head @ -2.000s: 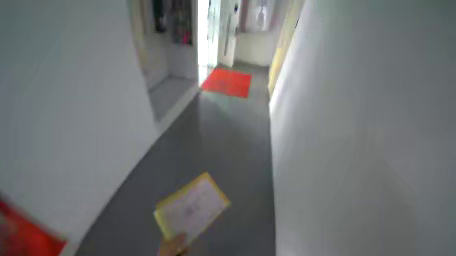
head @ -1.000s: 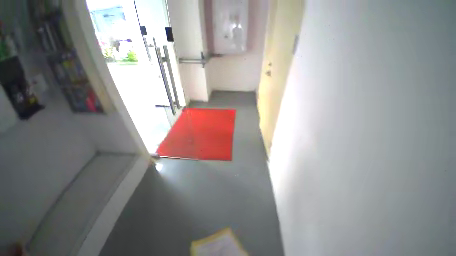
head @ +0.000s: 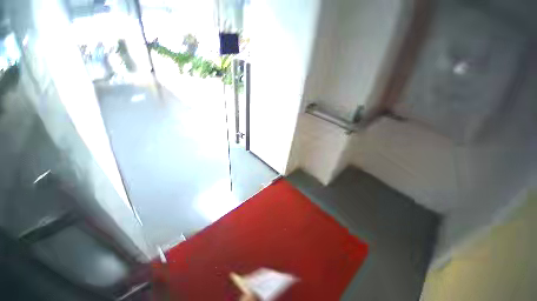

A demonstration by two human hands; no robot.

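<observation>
A white paper sheet with a yellowish edge on its left side is low in the view, blurred, over the red mat. My left hand holds it from below; only a small blurred bit of the fingers shows at the bottom edge. Any print on the sheet is too blurred to read. My right hand is not in view.
A red mat lies on the grey floor before a bright glass doorway. A glass door with a long vertical handle stands beyond. A metal rail is on the white wall. A yellowish surface is at lower right.
The view has moved forward to the doorway and turned left. The red mat and door are much nearer. The paper, still held, is low and now shows over the mat.
</observation>
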